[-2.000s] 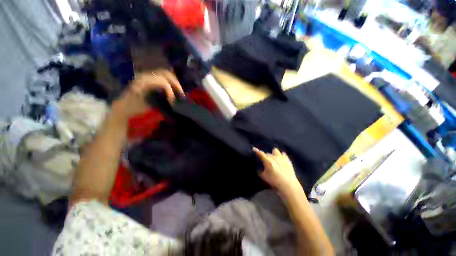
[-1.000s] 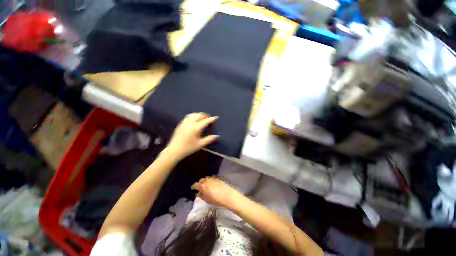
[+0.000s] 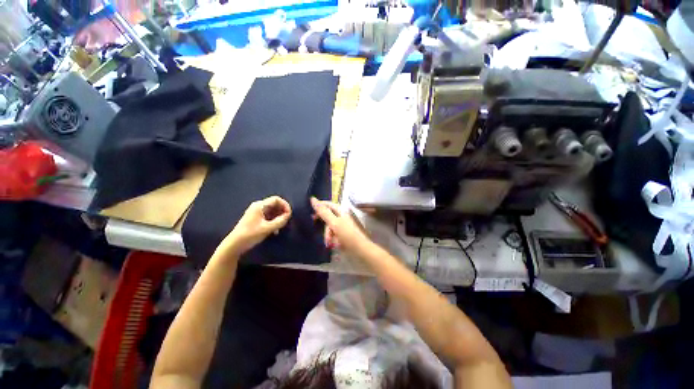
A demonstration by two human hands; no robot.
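Flat black fabric panels lie stacked on the table in front of me, reaching its front edge. My right hand is at their right edge; its thumb and fingertips pinch a slightly lifted edge of the top panel. My left hand is over the near part of the panels, fingers curled with thumb and fingertips close together. Whether cloth is between them cannot be told. The overlock machine stands right of the panels, with its pale cloth plate on its left.
Crumpled black fabric lies left of the panels on yellow-tan cardboard. A grey fan box and red plastic bag are far left. A red basket is below the table. Red-handled snips, a parts tray and white tape are right.
The view has swung right, bringing the machine into clear sight. Both hands have left the dark cloth over the basket and are now at the flat panels; the right hand has taken their edge.
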